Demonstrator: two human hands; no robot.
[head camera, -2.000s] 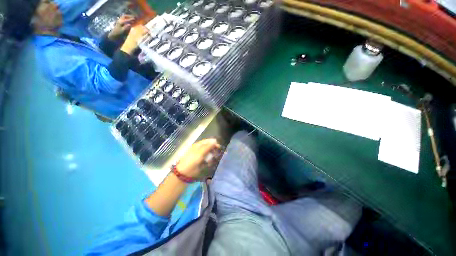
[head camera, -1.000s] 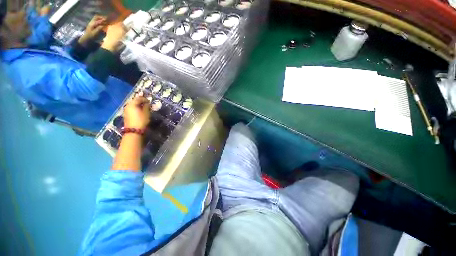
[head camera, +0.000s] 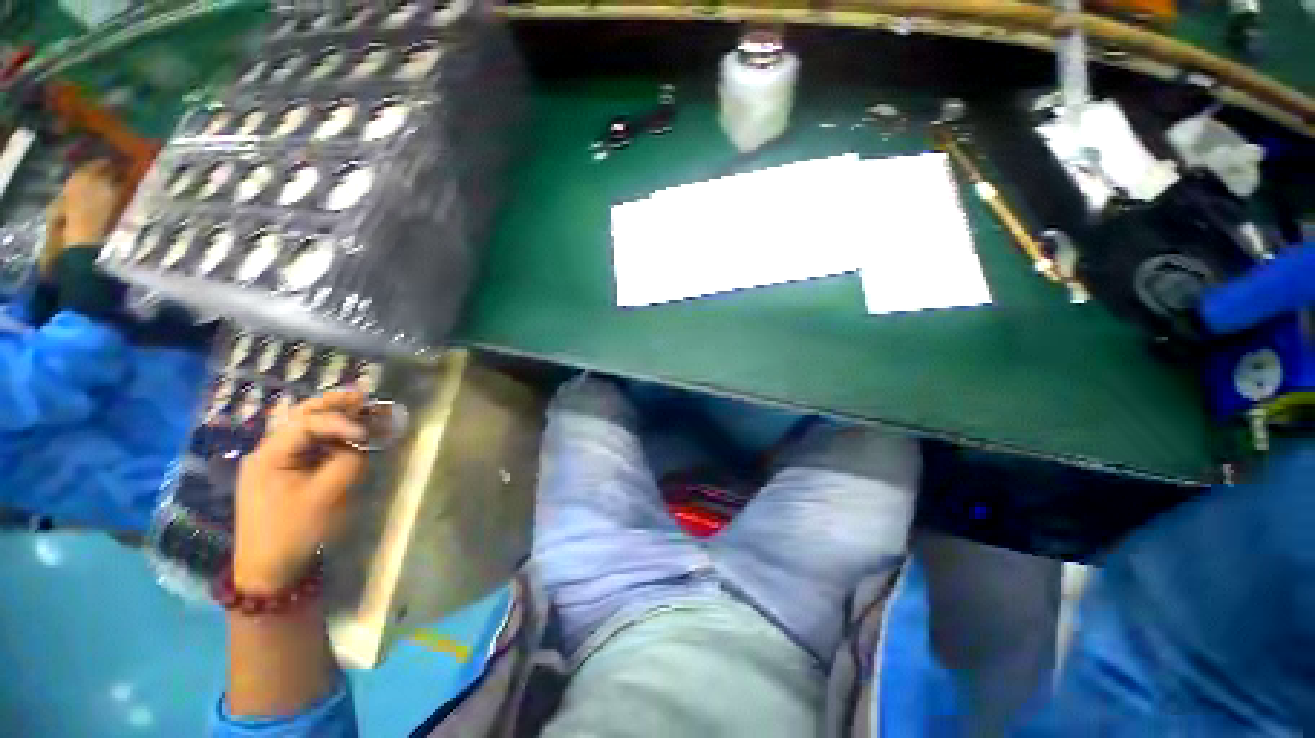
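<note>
My left hand (head camera: 296, 483), with a red bead bracelet, is raised over the lower parts tray (head camera: 195, 498) at the left. Its thumb and fingers pinch a small, blurred, pale ring-shaped part (head camera: 384, 424). The tray has rows of light round parts at its back; my hand hides some of it. A tall stack of clear blister trays (head camera: 447, 202) with rows of white round parts stands just behind. My right hand is not in view. White backing sheets (head camera: 736, 238) lie on the green bench.
A white pump bottle (head camera: 757, 94), small dark parts (head camera: 620, 133) and a brass-coloured rod (head camera: 1010, 216) lie around the sheets. Crumpled wipes (head camera: 1108, 152) and a blue-handled tool (head camera: 1262, 293) are at right. A person's blue sleeve (head camera: 65, 418) is at far left.
The view has swung right. My left hand has gone down to the lower tray and is now raised with the ring-shaped part at its fingertips.
</note>
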